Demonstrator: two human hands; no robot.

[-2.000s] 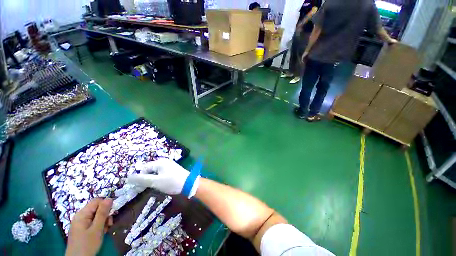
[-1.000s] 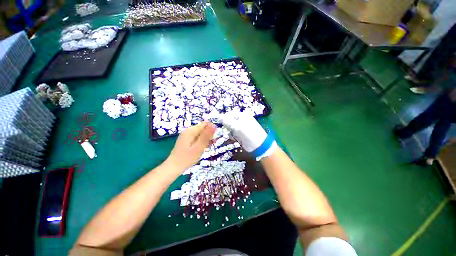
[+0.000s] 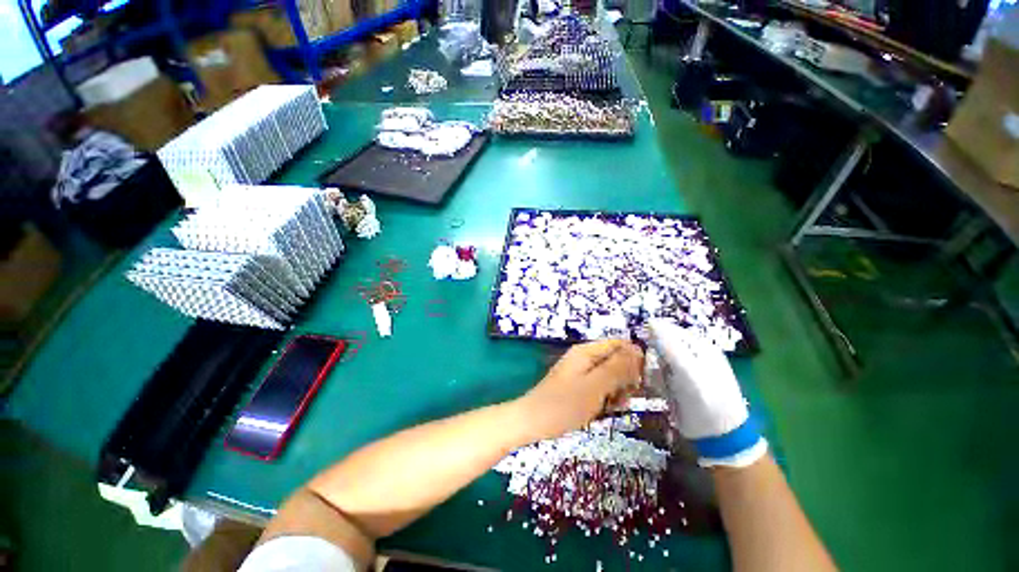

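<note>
A black tray (image 3: 493, 279) full of small white wired pieces lies on the green mat. Several white board strips with dark red wires (image 3: 592, 464) lie in a pile between my forearms, wire ends towards me. My bare left hand (image 3: 598, 380) is at the tray's near edge, fingers curled together around something small that I cannot make out. My right hand (image 3: 695, 380), in a white glove with a blue wristband, is close beside it with its fingertips at the near edge of the tray. What its fingers hold is hidden.
A smartphone (image 3: 287, 397) lies left, near stacked grey-white racks (image 3: 240, 257). Loose red wires (image 3: 386, 285) and round white bundles (image 3: 453, 263) lie left of the full tray. Farther off are a second black tray (image 3: 391, 173) and a far parts tray (image 3: 564, 117). A metal table (image 3: 894, 156) stands right across the aisle.
The view has swung left, bringing the racks and phone into view. My hands have moved from over the tray's near part to its near edge, still close together.
</note>
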